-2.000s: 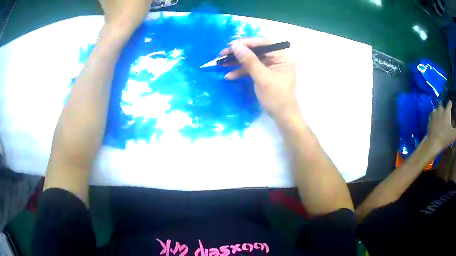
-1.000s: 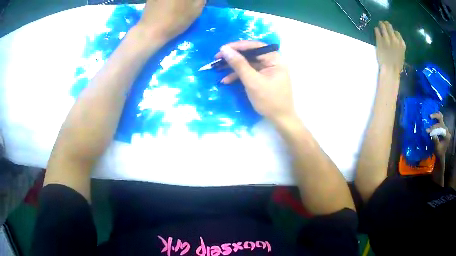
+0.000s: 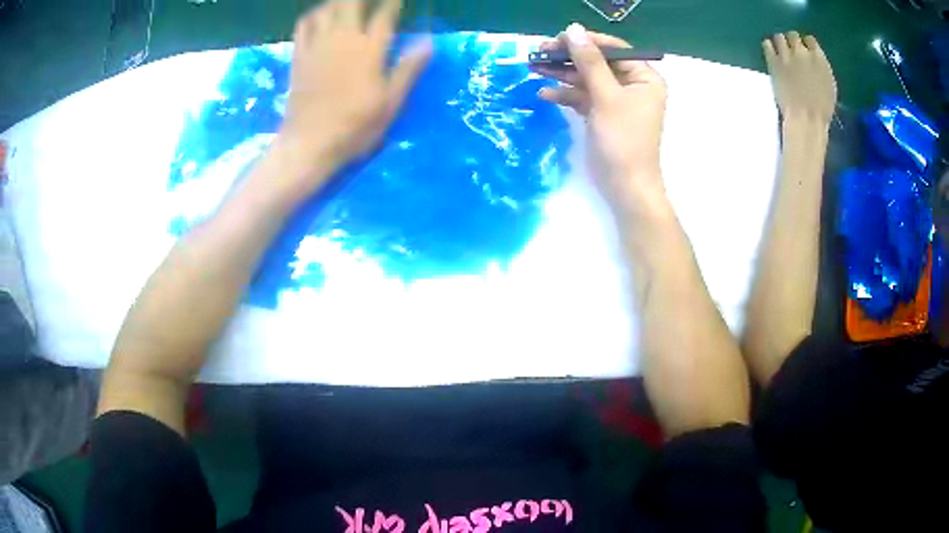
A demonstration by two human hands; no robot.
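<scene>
Blue film lies in a shiny heap with white glare on the white work sheet. My right hand grips a slim black pen-like tool near the film's upper right edge. The tool points left; its pale tip is over the film and partly lost in glare. My left hand is slightly blurred over the film's upper left part, palm down with fingers apart, and nothing shows in it. Thin-rimmed dark rectangles, apparently phone parts, lie on the green surface at the upper left and top, cut off by the picture's edge.
Another person's arm reaches forward along the sheet's right edge, with its hand on the green surface. Further right, an orange-rimmed tray holds more blue film. Grey fabric is at the lower left.
My right hand has moved up and right with the tool. My left hand, earlier cut off at the top edge, now shows with fingers spread. The neighbour's near arm has reached forward.
</scene>
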